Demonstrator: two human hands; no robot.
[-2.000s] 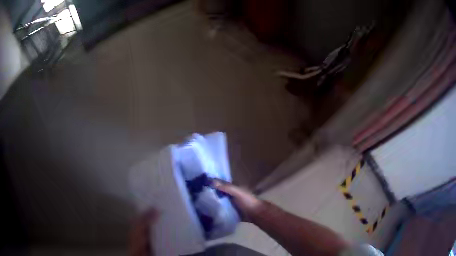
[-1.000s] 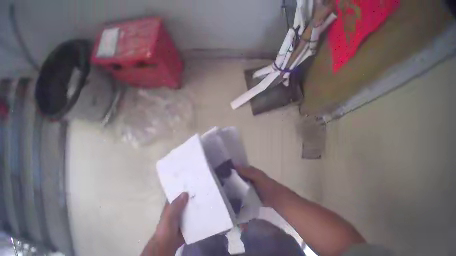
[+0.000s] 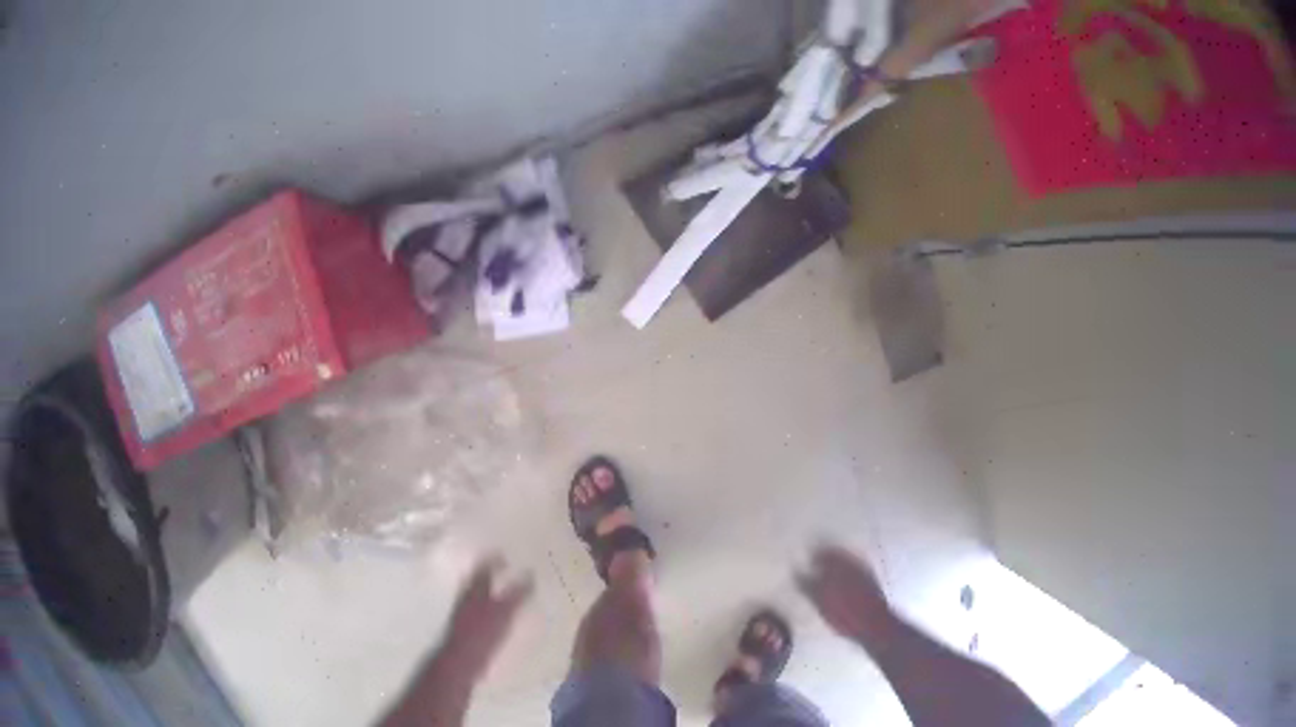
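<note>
A bundle of white papers with dark swatches [image 3: 529,270] lies on the floor against the wall, beside the red box [image 3: 228,334]. My left hand [image 3: 488,604] is low in the view, left of my legs, blurred, with fingers apart and nothing in it. My right hand [image 3: 844,589] is to the right of my legs, also blurred, open and empty. Both hands are well away from the papers.
A dark round bin [image 3: 85,518] stands at the left. Clear plastic [image 3: 398,455] lies by the red box. White strips tied together [image 3: 796,121] lean over a dark plate [image 3: 746,242]. A red cloth with yellow marks [image 3: 1151,93] hangs at the upper right. My sandalled feet are on the floor.
The papers have left my hands and now lie on the floor by the red box. Both hands are open and apart. The view has turned, and my legs and feet now show.
</note>
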